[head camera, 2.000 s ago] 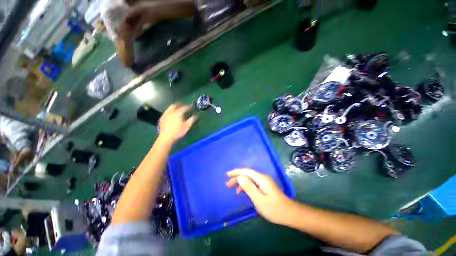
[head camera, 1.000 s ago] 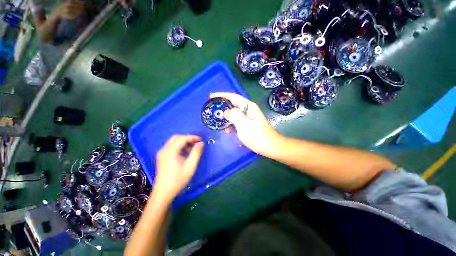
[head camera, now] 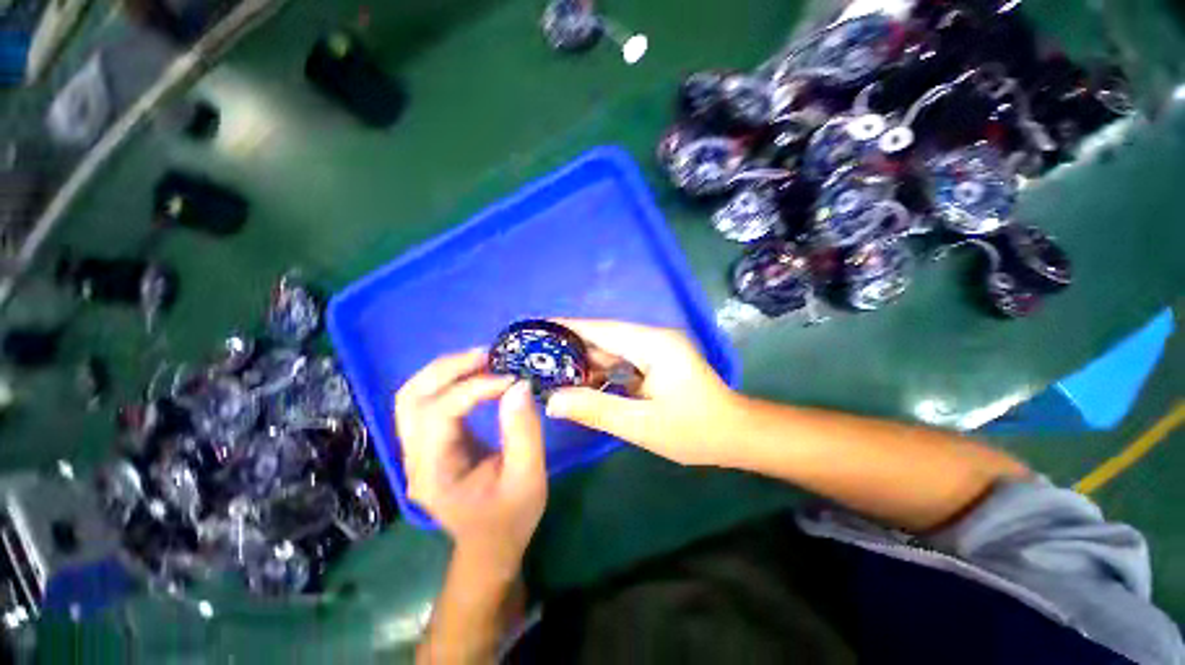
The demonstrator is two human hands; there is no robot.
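A round wired unit [head camera: 538, 356], a dark disc with a silvery-blue face and pale hub, is held between my two hands over the blue tray [head camera: 455, 266]. My left hand [head camera: 471, 448] has its thumb and fingers at the disc's left and lower edge. My right hand [head camera: 656, 390] grips the disc's right side, with a small dark part by its fingers. The face is tilted up towards me. Whether my left fingers also hold a small ring cannot be told.
Piles of wired units lie right [head camera: 851, 208] and left [head camera: 247, 442] of the tray. One unit with a white-tipped lead [head camera: 569, 24] lies beyond it. Black cylinders [head camera: 354, 81] stand or lie at the upper left. A light-blue bin [head camera: 1120, 374] is at the right edge.
One second ago my right hand held the disc higher and my left hand was apart from it. Now both hands are on the disc, lower over the tray. The view has shifted slightly.
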